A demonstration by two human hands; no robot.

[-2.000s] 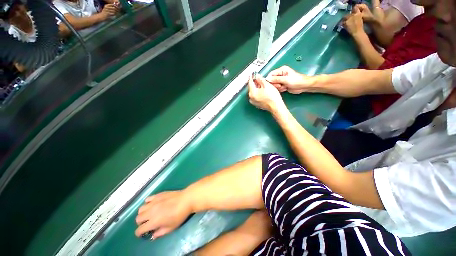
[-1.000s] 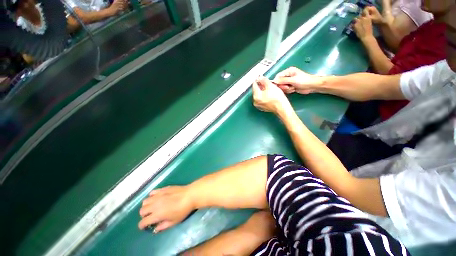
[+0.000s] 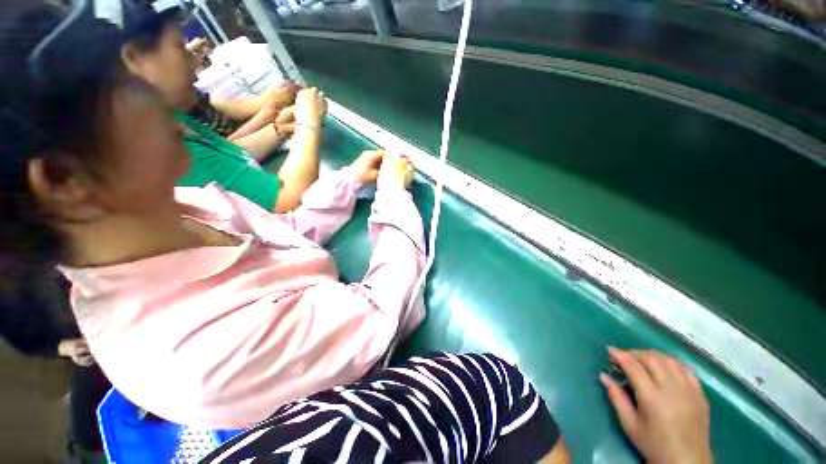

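My right hand is at the lower right, back up, over the green bench top. Its thumb and fingertips close on a small dark piece, mostly hidden by the fingers, so its shape cannot be told. My left hand is out of the picture. Only my black-and-white striped left sleeve and a bit of bare arm show at the bottom edge.
A neighbour in pink sits close on the left, hands near the white rail. A person in green sits beyond. A white cord hangs beside the pink sleeve. The dark green belt lies beyond the rail. A blue item is lower left.
The view has swung from the neighbour in white on the right to the neighbour in pink on the left. My right hand now shows at lower right; my left hand remains unseen.
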